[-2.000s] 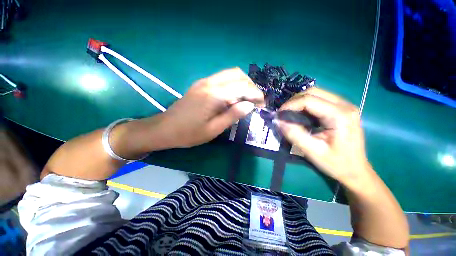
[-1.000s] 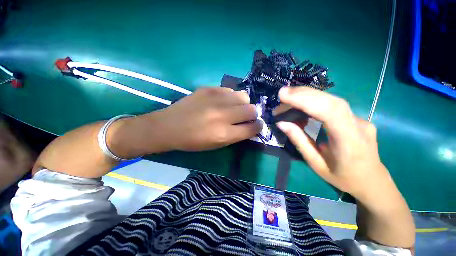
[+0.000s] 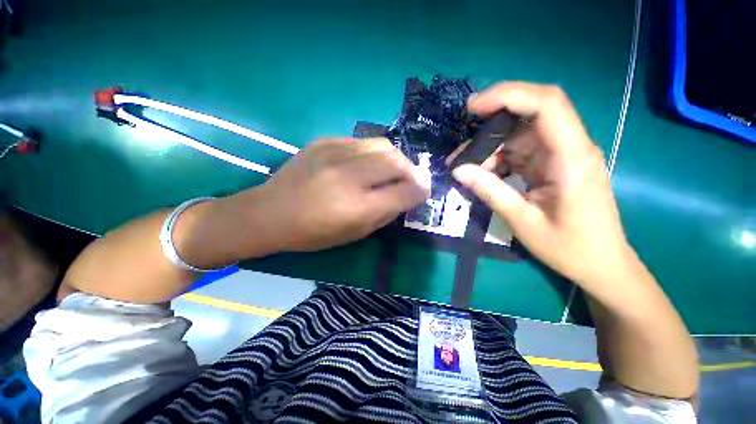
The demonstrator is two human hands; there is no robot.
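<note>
My left hand is pinched shut on a white cable near its free end, over the white sheet. The cable's two leads run left to a red-and-black plug on the bench. My right hand holds a dark oblong part, likely a black connector housing, between thumb and fingers, close to the left fingertips. The wire ends are hidden by fingers and glare. A heap of loose black housings lies just above. The white sheet shows under my hands with black tape across it.
A blue parts tray stands at the upper right. Another cable's red plug lies at the far left. A thin pale line crosses the green bench on the right. Part of another person's arm is at the left edge.
Compared with one second ago, my right hand has moved up and holds a dark part that now shows clearly. My left hand has shifted slightly. The plug has moved left since two seconds ago.
</note>
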